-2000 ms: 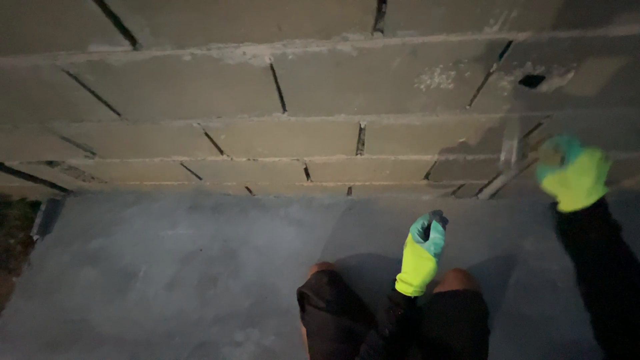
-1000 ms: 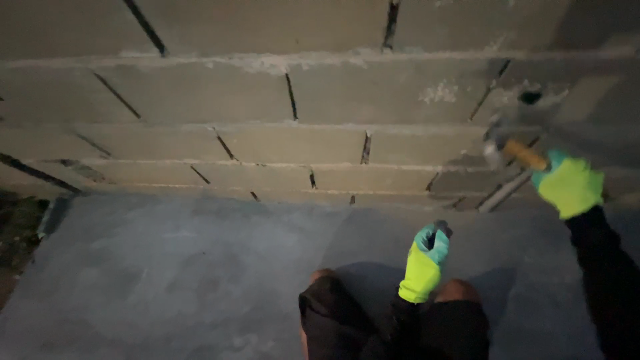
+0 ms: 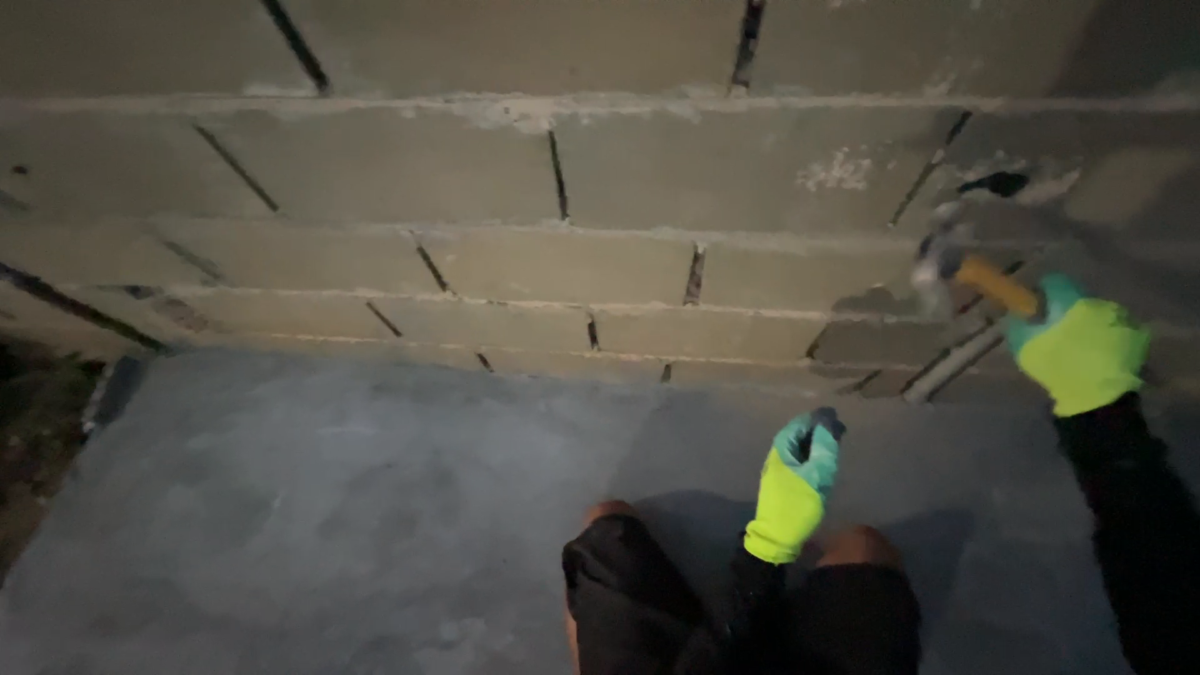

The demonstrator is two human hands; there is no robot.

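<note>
My right hand, in a yellow-green and teal glove, grips the wooden handle of a hammer. The blurred metal head is raised in front of the block wall, just below a dark hole. My left hand, gloved alike, is above my knees with its fingers closed on a small dark object; its kind cannot be told. Near the wall's foot, between the hands, a pale pipe or conduit slants down to the floor.
A concrete block wall with dark open vertical joints spans the view. Below it lies a grey concrete floor. Soil and plants show past the floor's left edge. My knees are at the bottom centre.
Two seconds ago the hammer was blurred and upright beside my right hand; since then it has tipped left, toward the wall. My left hand has stayed in about the same place.
</note>
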